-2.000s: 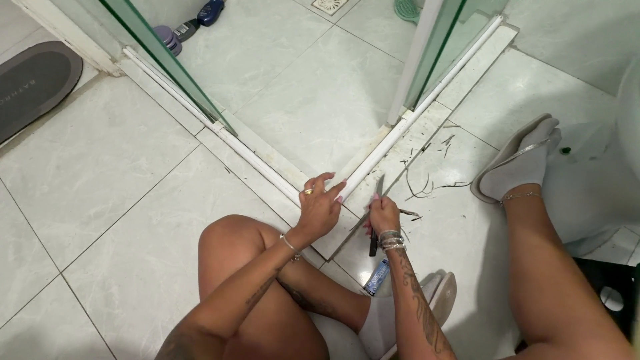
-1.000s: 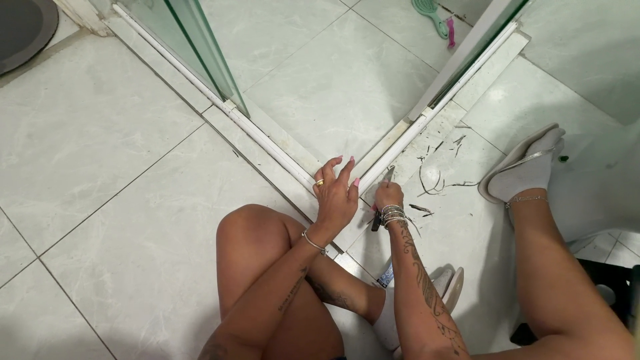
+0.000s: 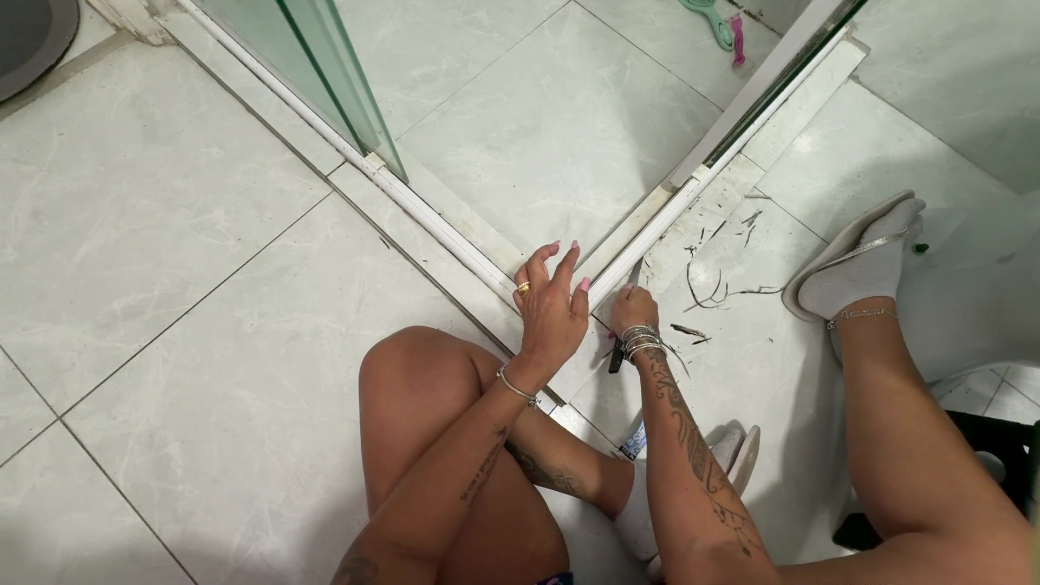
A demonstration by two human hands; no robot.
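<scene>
My left hand (image 3: 554, 305), fingers spread, rests by the inner corner where two white shower door rails meet, and holds nothing. To its right my right hand (image 3: 634, 312) grips a knife (image 3: 617, 356); its dark handle shows below the fist. The narrow metal blade points up beside the outer edge of the right-hand white rail (image 3: 650, 240); whether the tip touches the rail cannot be told. Dark scraped strips (image 3: 705, 292) lie on the pale tiles right of the hand. The left-hand rail (image 3: 439, 225) runs up to the left from the corner.
Glass door panels (image 3: 349, 97) stand over both rails. A green hairbrush (image 3: 712, 20) and a pink item (image 3: 738, 41) lie on the shower floor. A blue tube or packet (image 3: 632, 440) is beside my ankle. My slippered foot (image 3: 861, 252) is at right, and a dark mat (image 3: 32, 41) at upper left.
The view has shifted. My right hand has moved slightly down along the rail with the knife. My left hand stays near the corner, its fingers somewhat differently bent.
</scene>
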